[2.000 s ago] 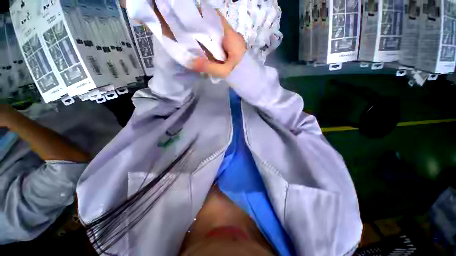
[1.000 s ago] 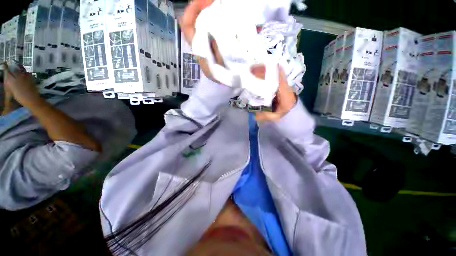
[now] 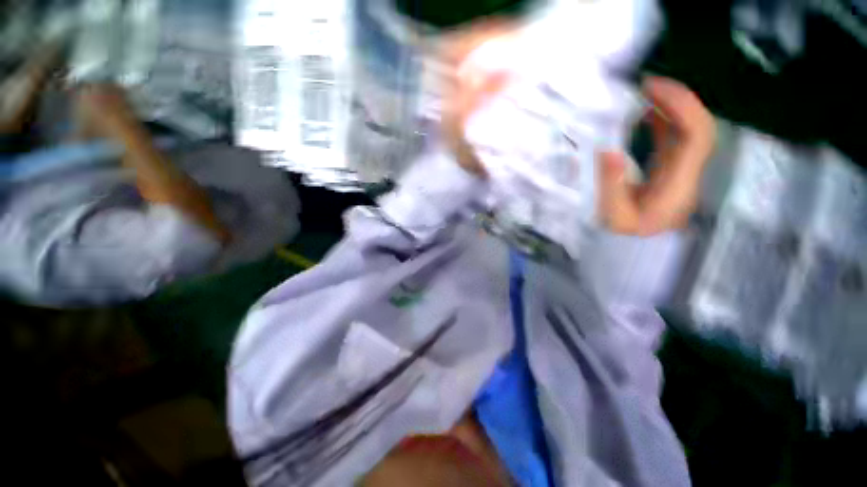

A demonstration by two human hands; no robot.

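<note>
The frame is badly blurred. A crumpled white bundle (image 3: 537,119) is held up in front of my chest at the top centre. My left hand (image 3: 468,87) grips its left side, with the fingers partly hidden by it. My right hand (image 3: 661,162) is raised just right of the bundle. Its thumb and fingers are apart and curved, with a dark gap between them, and nothing shows in it. Whether its thumb side touches the bundle cannot be told.
Upright rows of white and grey retail boxes (image 3: 299,90) stand at the upper left. More boxes (image 3: 789,247) stand at the right, tilted in the view. A neighbouring person's arm and pale sleeve (image 3: 105,228) are at the left. The green floor shows dark below.
My right hand has moved off the underside of the bundle, out to the right, and opened. My left hand keeps the bundle. The view has shifted and tilted, blurring the boxes.
</note>
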